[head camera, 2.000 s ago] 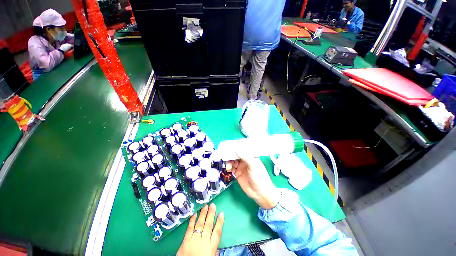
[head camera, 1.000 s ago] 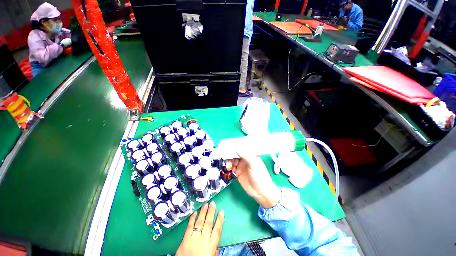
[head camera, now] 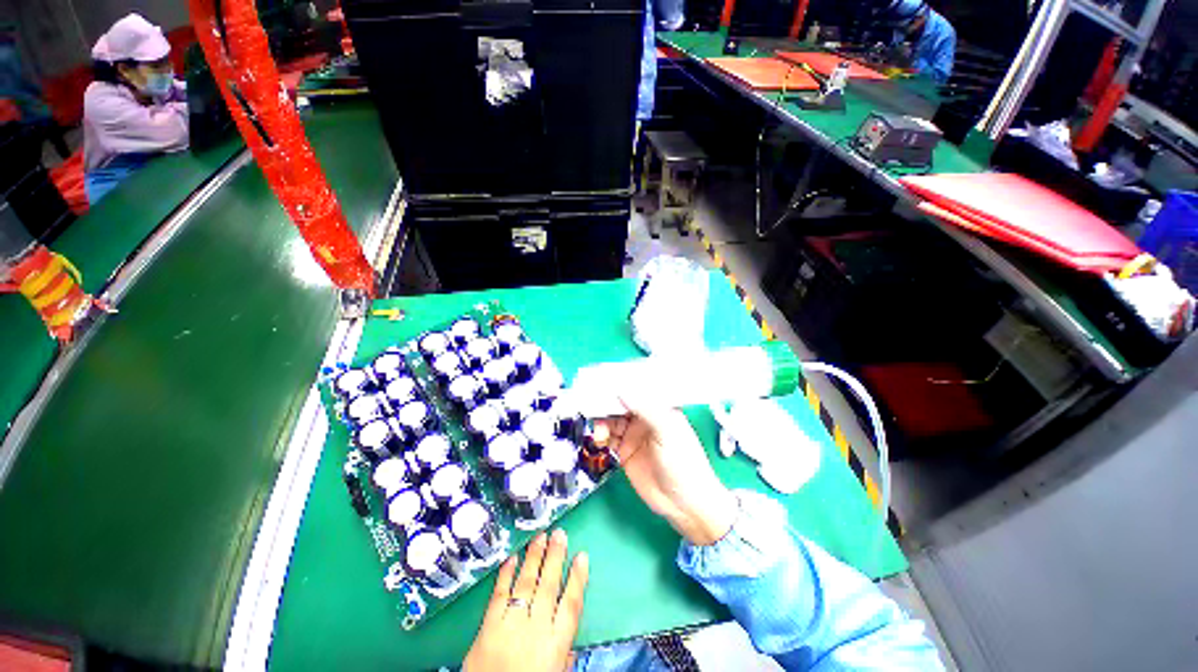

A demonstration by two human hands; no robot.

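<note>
A green circuit board (head camera: 497, 536) lies on the green mat (head camera: 657, 565), crowded with upright dark capacitors (head camera: 434, 557) with white tops, in two blocks. My right hand (head camera: 667, 470) holds a thick white glue syringe (head camera: 683, 383) with a green cap (head camera: 784, 369). The barrel lies across above the board's right edge; its tip is hidden among the capacitors. My right fingertips are beside a copper-brown coil (head camera: 598, 450) at the board's right corner. My left hand (head camera: 530, 610) lies flat, fingers apart, fingertips at the board's near edge, holding nothing.
A crumpled clear bag or cup (head camera: 670, 307) and a white cloth or glove (head camera: 770, 446) lie behind and right of the syringe. A pale hose (head camera: 878, 433) curves from the cap. Black totes (head camera: 512, 131) stand beyond the mat, a green conveyor (head camera: 171, 433) left. People sit far left and far right.
My hands, the syringe and the board stay nearly in place. The person in blue standing behind the totes has moved left, almost out of sight.
</note>
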